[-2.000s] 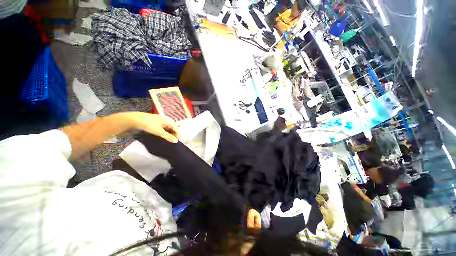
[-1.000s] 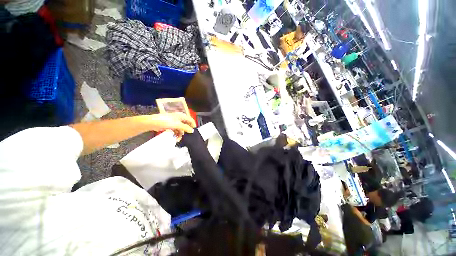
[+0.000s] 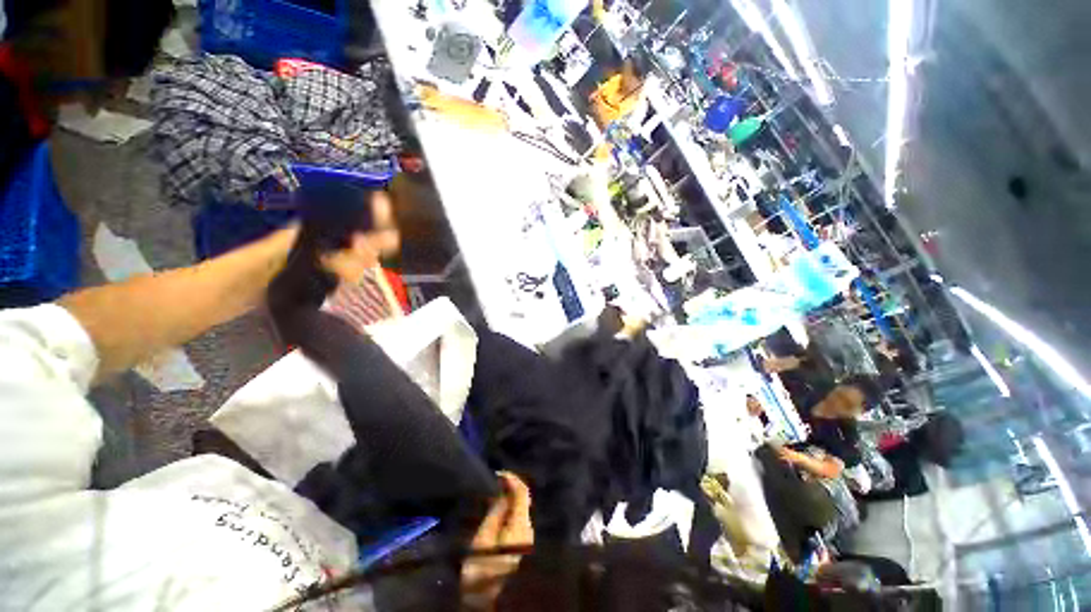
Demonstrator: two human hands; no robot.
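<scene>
The picture is turned sideways, with my body at the lower left. My left hand (image 3: 365, 245) is blurred and grips one end of a dark cloth piece (image 3: 389, 401), with part of the cloth covering the fingers. My right hand (image 3: 505, 532) is low in the picture, partly hidden by dark cloth and a dark blurred curve. Its fingers close on the other end of the piece. A large black cloth heap (image 3: 622, 418) lies beside the piece at the table's edge. A stiff white sheet (image 3: 281, 412) lies under and beside the piece.
A white table (image 3: 473, 197) runs up past the heap, with a dark blue strip (image 3: 567, 292) on it. Checked cloth (image 3: 239, 120) lies over a blue crate (image 3: 239, 233) on the floor. Another blue crate (image 3: 36, 227) stands at far left. People (image 3: 826, 466) sit farther off.
My left hand has lifted from beside the white sheet towards the checked cloth, carrying the cloth end. My right hand shows more of its fingers. The whole view has shifted.
</scene>
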